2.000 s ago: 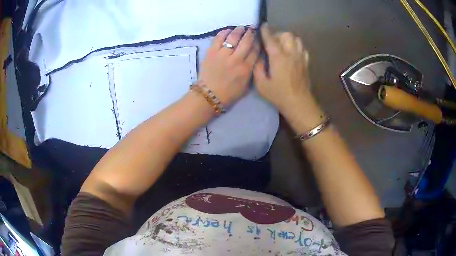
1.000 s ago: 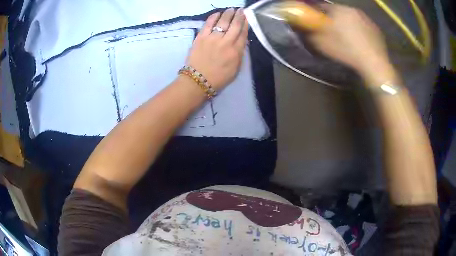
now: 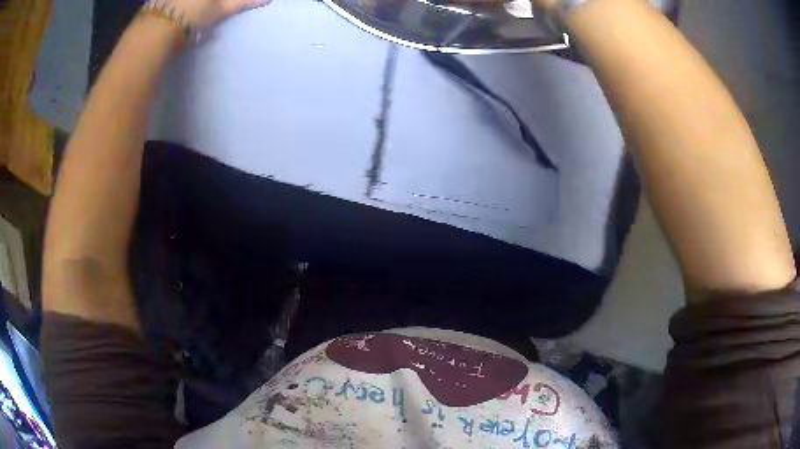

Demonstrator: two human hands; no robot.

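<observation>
The garment's pale inside point(image 3: 289, 105) lies spread in front of me, with a wide black band point(image 3: 351, 230) along its near edge. A dark seam strip runs down its middle, and a dark slanted fold lies right of it. The iron point(image 3: 439, 24) is on the pale cloth at the top edge, cut off by the frame. My right hand point(image 3: 546, 3) is at the iron, almost wholly out of the picture; its grip on the handle is cut off. My left hand point(image 3: 210, 10) lies on the cloth at the upper left, partly cut off, with nothing seen in it.
The grey pressing table point(image 3: 653, 285) shows at the right of the garment. A yellow-brown wooden surface point(image 3: 28, 96) is at the far left. Black cloth hangs down near my body at the lower left. My printed shirt fills the bottom middle.
The iron moved left onto the pale cloth with my right hand. My left hand moved up and left. The garment lies differently: the rectangular outline has changed place and the black band looks wider.
</observation>
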